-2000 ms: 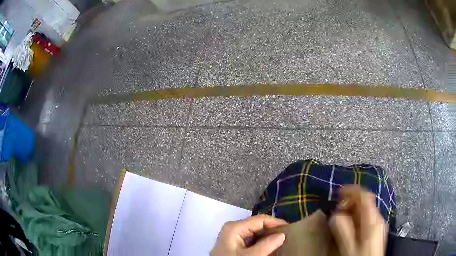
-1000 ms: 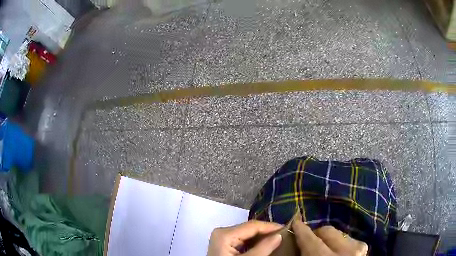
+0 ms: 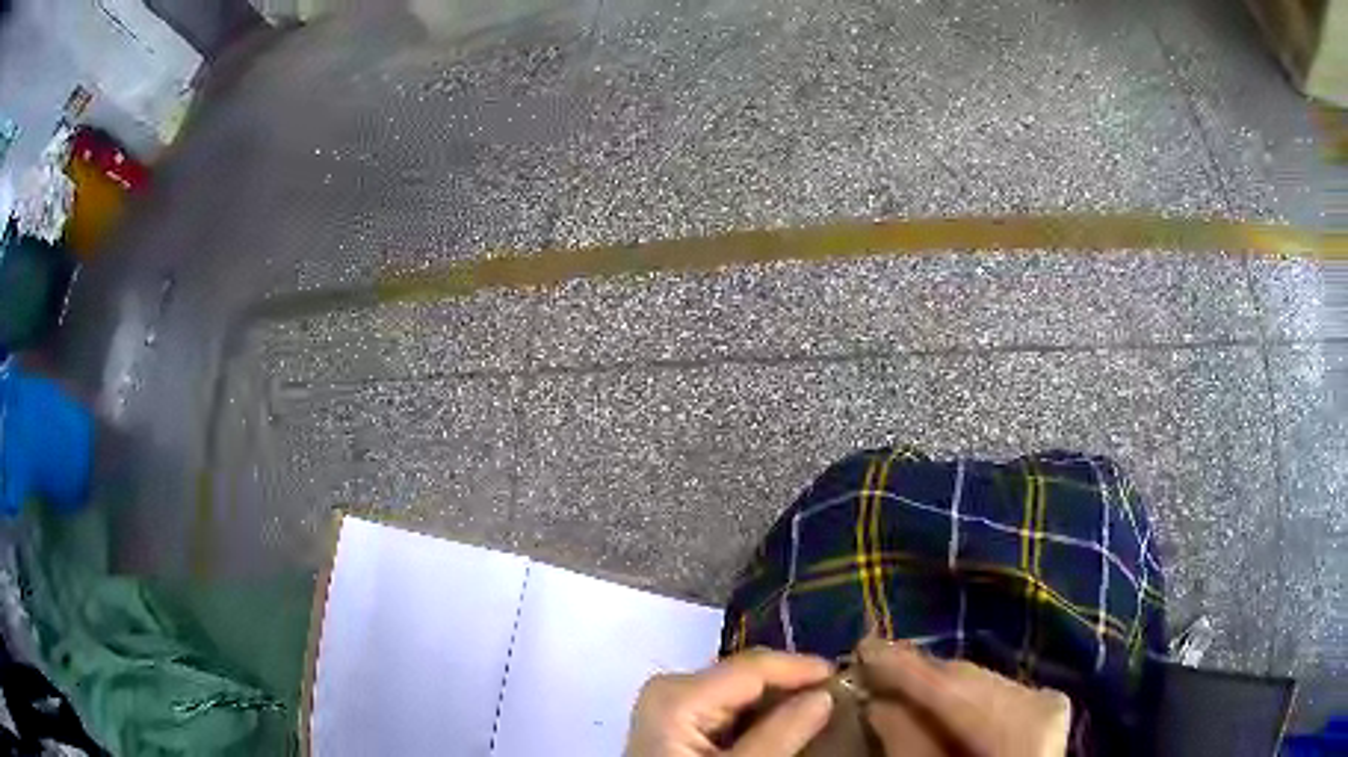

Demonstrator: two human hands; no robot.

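A small brown-tan piece (image 3: 840, 732) shows between my two hands at the bottom edge, mostly hidden by the fingers. My left hand (image 3: 735, 710) pinches its left side between thumb and forefinger. My right hand (image 3: 954, 701) has its fingertips at the top of the piece, close against the left fingertips. A tiny pale glint shows between the fingertips; I cannot tell if it is a needle or thread. Dark plaid cloth (image 3: 961, 555) with yellow and white lines covers my lap beneath the hands.
A white board (image 3: 429, 636) lies to the left of my hands. A green cloth heap (image 3: 133, 651) and a blue object (image 3: 45, 441) are at the far left. A dark flat panel (image 3: 1220, 717) is at the lower right. A yellow line (image 3: 828, 243) crosses the speckled floor.
My right hand, blurred and raised to the right two seconds ago, has come in against the left fingertips. The brown piece shows less now. The view has shifted slightly.
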